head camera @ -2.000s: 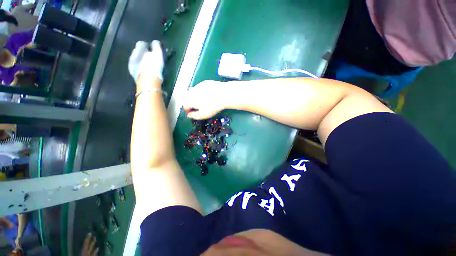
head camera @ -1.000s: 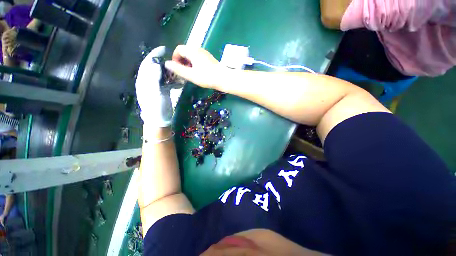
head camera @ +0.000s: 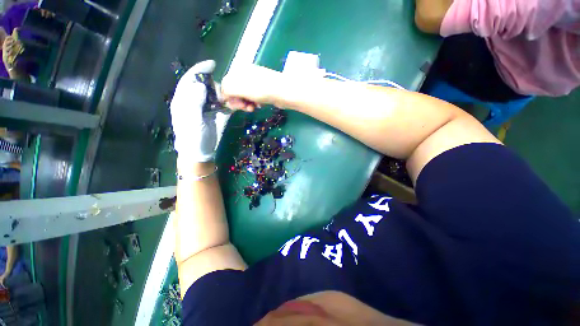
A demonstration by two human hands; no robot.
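My left hand (head camera: 195, 118), in a white glove, is closed around a small dark unit (head camera: 209, 91) with pale patches, above the white rail's belt side. My bare right hand (head camera: 245, 87) is against the unit from the right, its fingertips bent at it. Whether it grips a small part is hidden. A heap of dark wired components (head camera: 264, 160) with thin red and black wires lies on the green bench top (head camera: 331, 172), below my right wrist.
A white rail (head camera: 255, 32) divides bench from conveyor belt (head camera: 141, 137), which carries scattered units. A white adapter (head camera: 301, 62) with cable lies behind my right forearm. A metal beam (head camera: 89, 213) crosses at left. A pale parts cluster (head camera: 172, 304) is bottom left. A person in pink (head camera: 509, 44) is at upper right.
My left hand came back from over the belt and now holds a unit. My right hand moved from beside the heap up to the unit; over the last second its fingers turned downward.
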